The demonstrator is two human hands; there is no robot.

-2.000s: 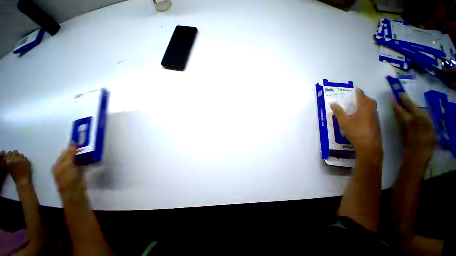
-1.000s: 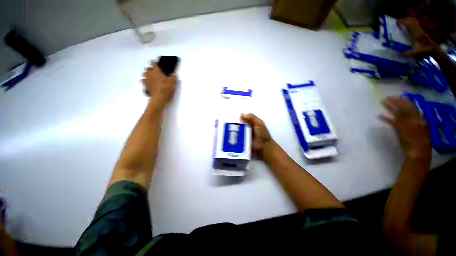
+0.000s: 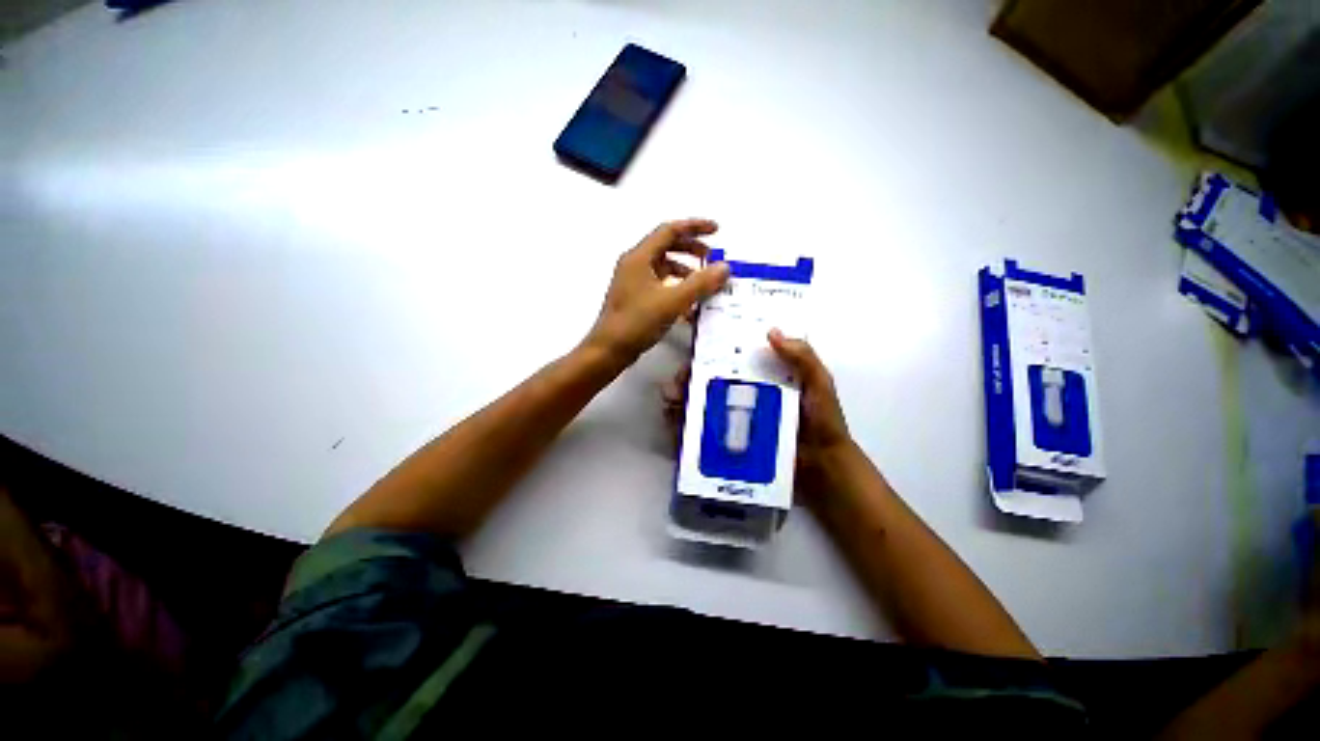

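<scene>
A white and blue retail box stands out in front of me, its far blue end flaps and near white flap open. My right hand grips its right side, with fingers showing at its left side too. My left hand is at the box's far left corner, thumb near the flap, fingers apart and slightly curled; firm contact is unclear. A second retail box lies to the right with its end flaps open.
A black smartphone lies farther back. A brown carton is at the back right. More flat white and blue boxes lie at the far right. Part of a person is at the lower left; another person's forearm is lower right.
My left hand has left the smartphone and come to the held box's far end. My right hand still holds the box. The view has shifted, and the neighbour's hands have left the picture.
</scene>
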